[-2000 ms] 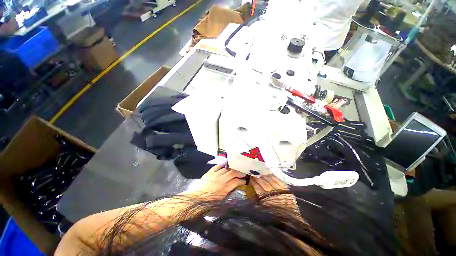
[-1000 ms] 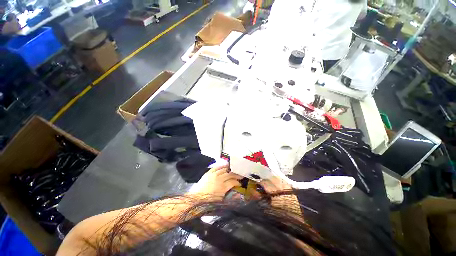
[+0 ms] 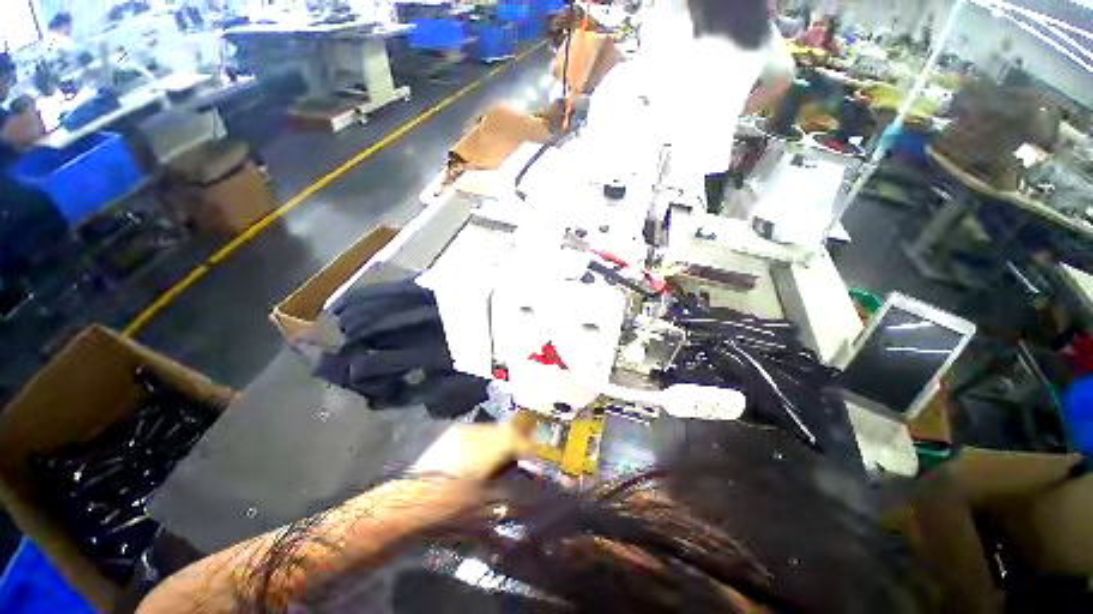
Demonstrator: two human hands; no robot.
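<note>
The white sewing head (image 3: 539, 330) with a red mark stands in front of me, overexposed. The yellow clamp plate (image 3: 581, 444) shows below it. My left hand (image 3: 473, 453) is blurred, just left of the yellow plate; I cannot tell whether it holds anything. My right hand is not visible; hair covers the area at the bottom. Black fabric straps (image 3: 390, 348) are piled left of the head. Thin black cords (image 3: 755, 366) lie in a tangle to its right.
A white lever (image 3: 701, 402) sticks out right of the head. A carton of dark shiny pieces (image 3: 120, 468) stands at left. A framed screen (image 3: 907, 354) is at right, an open carton (image 3: 1031, 504) at lower right. A person in white (image 3: 707, 90) stands behind the machine.
The view has tilted up and turned right. My left hand has come away from the front of the head, leaving the yellow plate exposed. My right hand has gone out of sight.
</note>
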